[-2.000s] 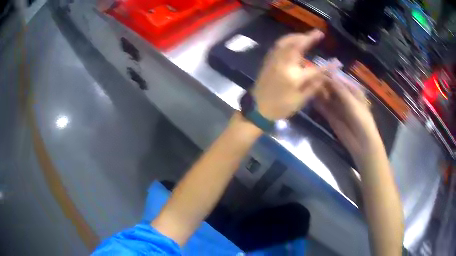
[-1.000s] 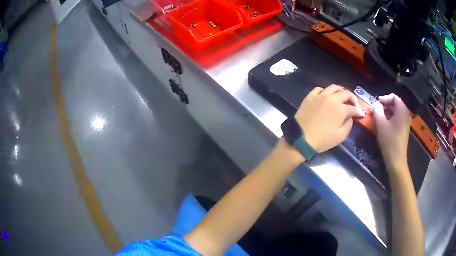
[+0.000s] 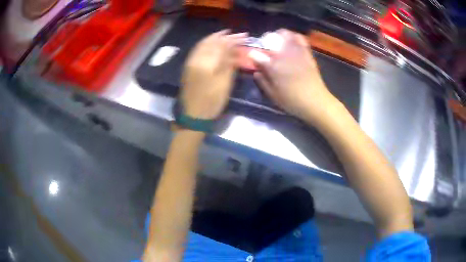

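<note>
The picture is blurred. An orange-red piece, likely a carrier strip (image 3: 247, 59), shows between my hands above the black work pad (image 3: 166, 77). My left hand (image 3: 208, 71), with a dark watch on a green band, is at its left end; its fingertips are too blurred to show a grip. My right hand (image 3: 292, 74) is closed at its right side, thumb against it. A small pale silvery strip (image 3: 252, 42) shows just behind the piece, between the fingers. Any tiny part in the fingertips cannot be made out.
Red-orange bins (image 3: 97, 46) stand at the left on the steel bench (image 3: 396, 123). One orange-brown strip (image 3: 337, 48) lies behind my right hand, another (image 3: 209, 4) at the top edge. A white patch (image 3: 164, 55) is on the pad. A red light (image 3: 396, 23) glows behind, at right.
The view has turned and shifted, so the bench runs more level and the hands appear further left. Both hands remain close together around the orange-red piece. The black camera stand is no longer clearly visible.
</note>
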